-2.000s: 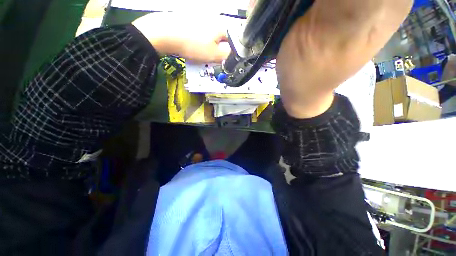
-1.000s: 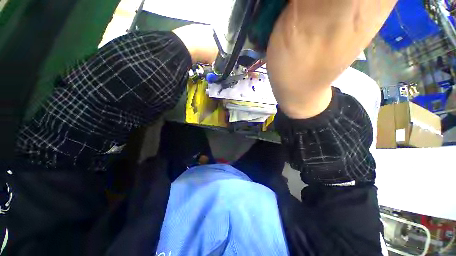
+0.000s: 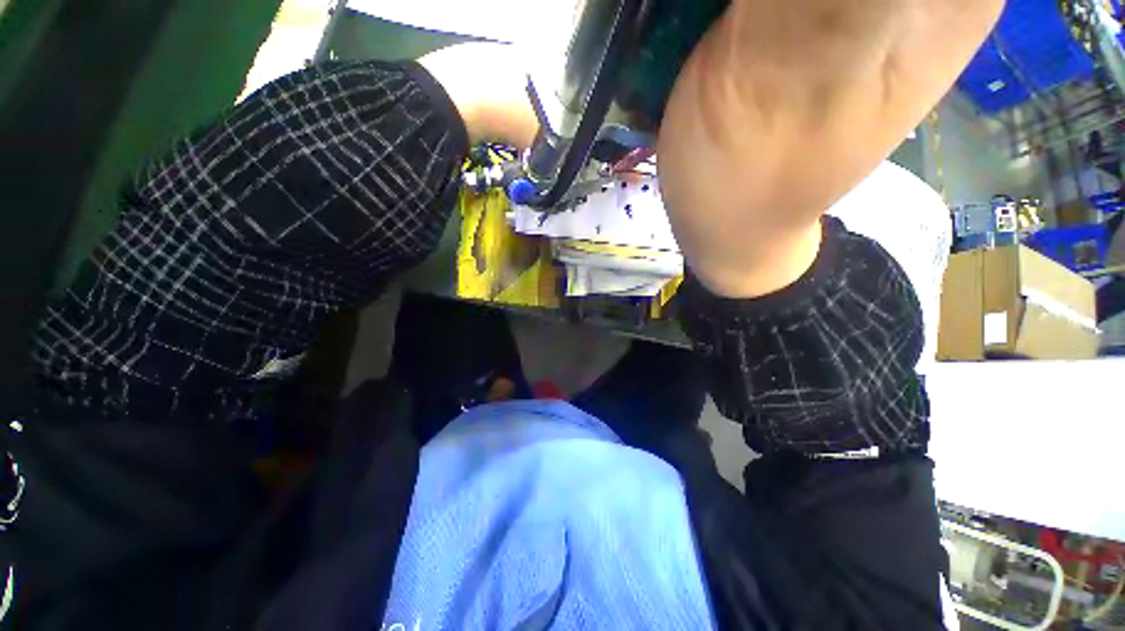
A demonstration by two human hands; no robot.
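A white socket housing [image 3: 613,216] with small dark holes lies on the jig, which is edged in yellow-black tape [image 3: 487,253] with greyish-white padding [image 3: 623,274]. An electric screwdriver [image 3: 593,77] with a dark and shiny body slants down over the housing's left end, with blue near its tip [image 3: 524,192]. My left wrist [image 3: 496,101] reaches in from the left; my left hand is hidden behind the screwdriver. My right forearm [image 3: 790,148] rises past the top edge, so my right hand is out of the picture. Whether it holds the screwdriver cannot be seen.
The bench's green front edge [image 3: 580,323] runs below the jig. A cardboard box [image 3: 1018,305] stands at the right, above a white surface [image 3: 1024,431]. Blue bins [image 3: 1012,56] are at the upper right. A light blue garment [image 3: 549,518] lies below the bench edge.
Over two seconds the view has shifted, and the jig and housing appear further right. My left forearm has moved right behind the screwdriver. In the last second there is little change.
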